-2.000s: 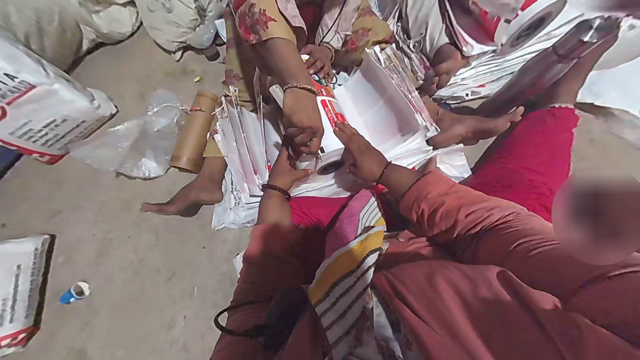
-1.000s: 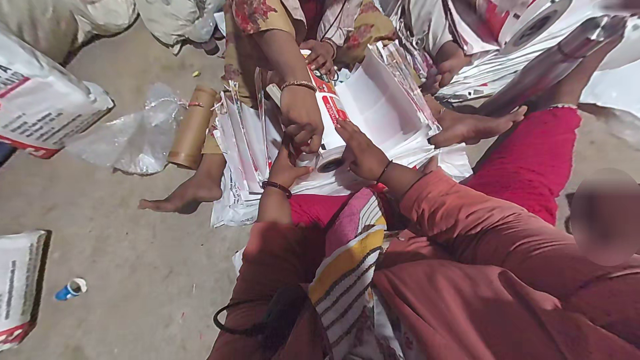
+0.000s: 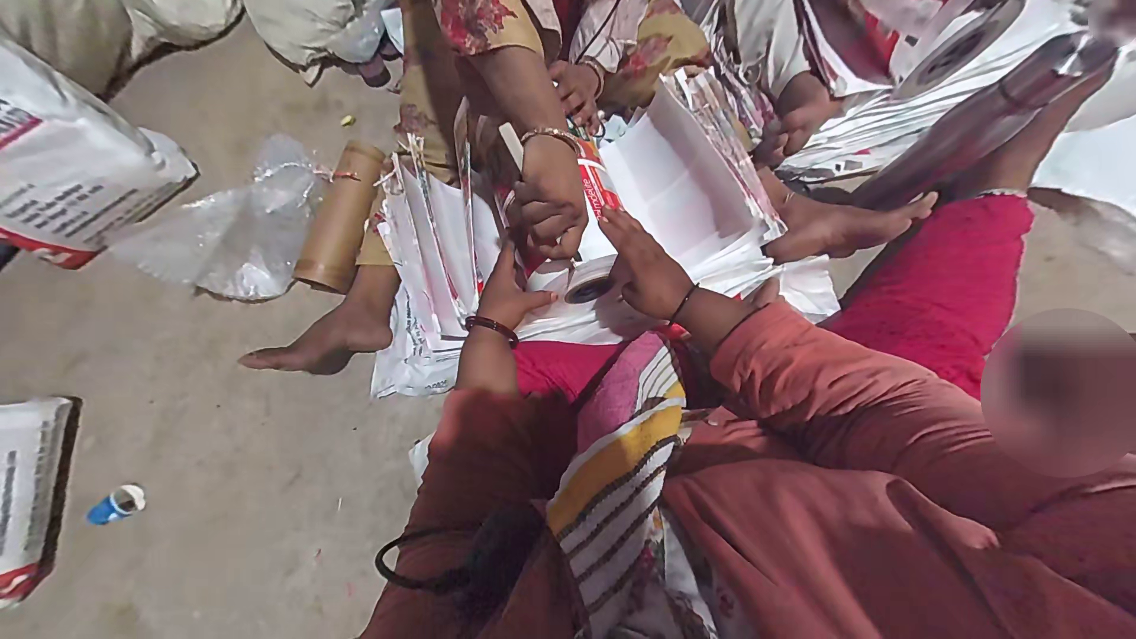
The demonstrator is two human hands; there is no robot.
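Observation:
A roll of printed white sheet material [image 3: 596, 177] with a dark-rimmed core [image 3: 590, 286] lies on a pile of white printed sheets [image 3: 426, 266] before my lap. My left hand [image 3: 508, 297] rests at the near left side of the roll's end, thumb toward the core. My right hand [image 3: 648, 268] lies along the roll's right side, fingers pointing away from me. Another person's hand [image 3: 552, 209] is over the roll between my hands, with a thin pale tool [image 3: 512, 146] in its fist; the tool's kind cannot be told. That person's other hand [image 3: 577, 93] is at the roll's far end.
On the floor at left lie a brown cardboard tube [image 3: 342, 217], a clear plastic bag [image 3: 253, 222], printed white sacks [image 3: 75, 169] and a small blue cup-like item [image 3: 115, 504]. A bare foot [image 3: 333, 333] is left of the sheets. At upper right, another roll [image 3: 963, 49] lies on sheets beside a person.

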